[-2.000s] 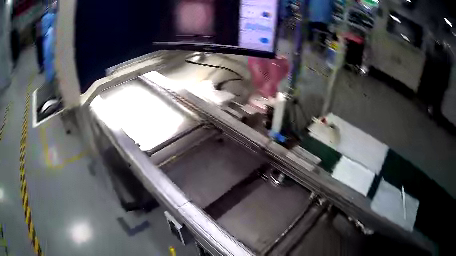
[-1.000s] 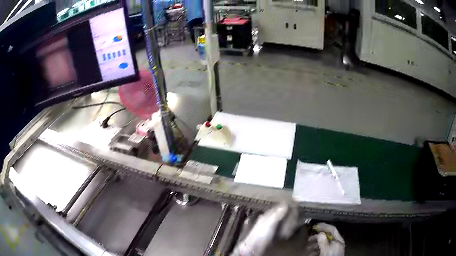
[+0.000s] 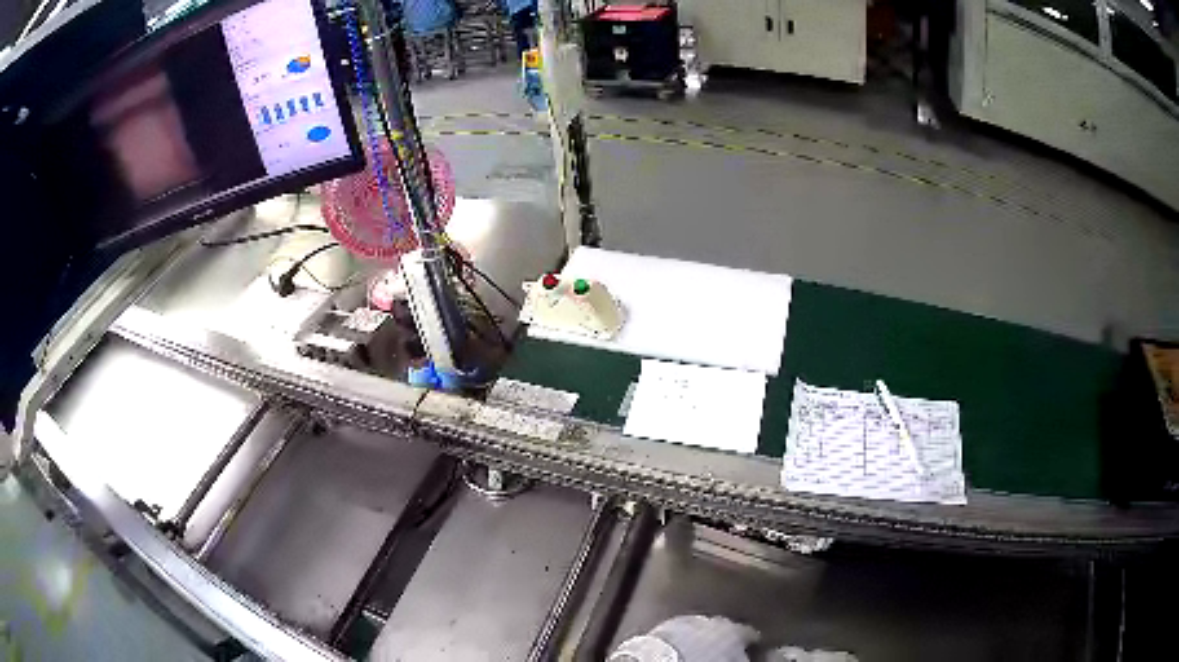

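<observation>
My left hand [image 3: 688,640], in a white glove, shows at the bottom edge over the conveyor, cut off by the picture's rim. Only a sliver of my right hand [image 3: 812,656], also white-gloved, shows to its right. The fingers of both are out of the picture, so I cannot tell what they hold. Nearest in front are the metal conveyor rails [image 3: 647,481], with bare metal plates [image 3: 498,569] between them. I see no circuit board or pallet.
Beyond the rail, a green-matted table [image 3: 1009,388] bears a record sheet [image 3: 828,446] with a pen [image 3: 901,433], blank paper [image 3: 698,404] and a pushbutton box [image 3: 575,308]. A monitor [image 3: 181,117], pink fan [image 3: 388,201] and metal post [image 3: 433,310] stand left. A dark box [image 3: 1151,414] is far right.
The view has swung right from the conveyor's left end, then tilted slightly down. Both gloved hands have moved lower and are now mostly cut off; the yellow seen at the right hand no longer shows.
</observation>
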